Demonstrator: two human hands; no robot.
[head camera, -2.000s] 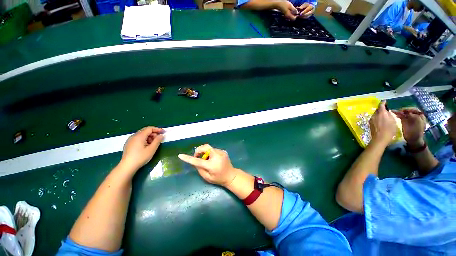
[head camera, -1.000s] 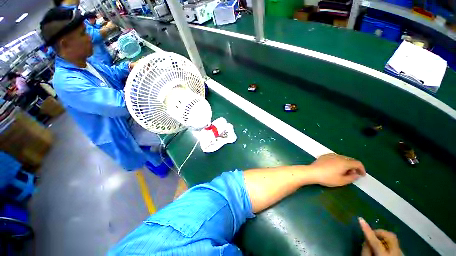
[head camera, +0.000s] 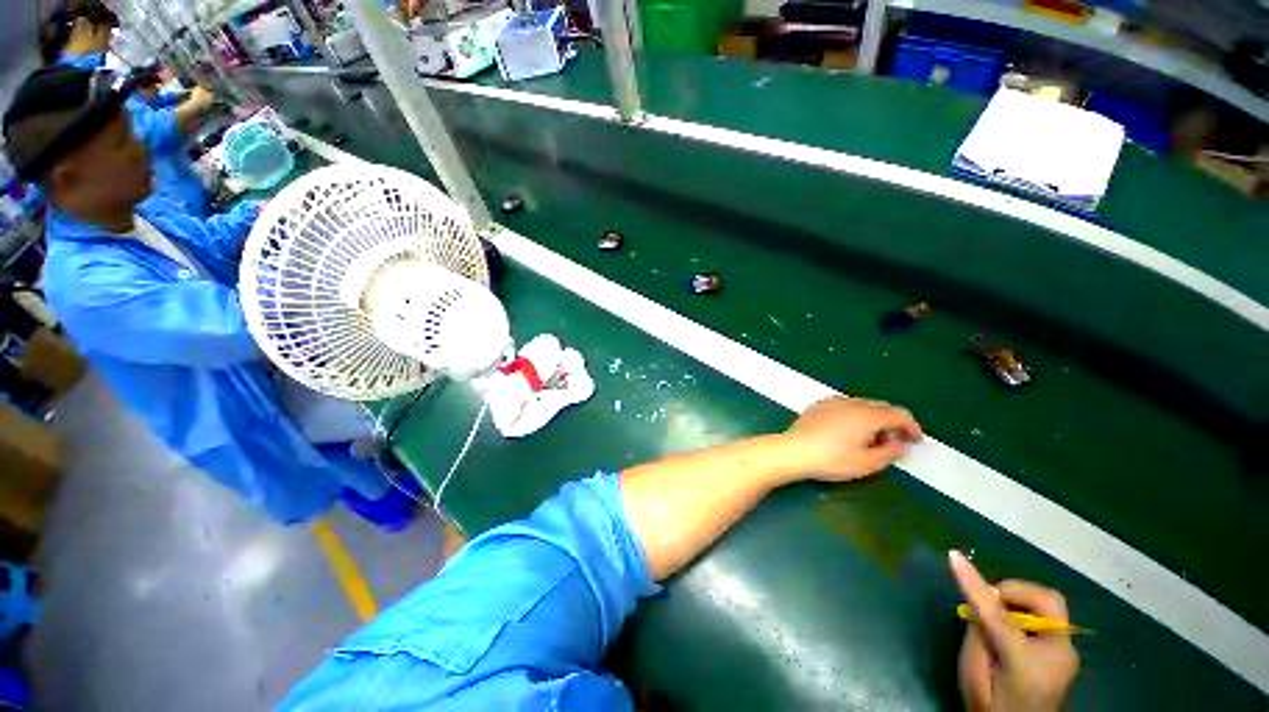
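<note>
My left hand (head camera: 852, 438) is bare and rests on the white rail (head camera: 1023, 520), palm down with fingers curled; no object shows in it, but the inside of the fingers is hidden. My right hand (head camera: 1023, 657) is near the lower right edge, with the index finger extended and yellow tweezers (head camera: 1037, 622) lying across it in its grip. A faint yellowish patch, possibly a clear sheet (head camera: 870, 531), shows on the green bench between the hands. Several small dark modules, one nearest with orange and pale parts (head camera: 1003, 365), lie on the belt beyond the rail.
A white fan (head camera: 369, 285) stands at left, its white clamp base (head camera: 536, 388) marked with red tape. Small clear bits (head camera: 647, 394) lie beside it. A person (head camera: 153, 327) in blue is beyond. Papers (head camera: 1041, 145) lie on the far bench.
The view swung far left from the first frame, bringing in the fan and person, then slightly back right. The yellow tweezers show more clearly. The left hand stays at the rail.
</note>
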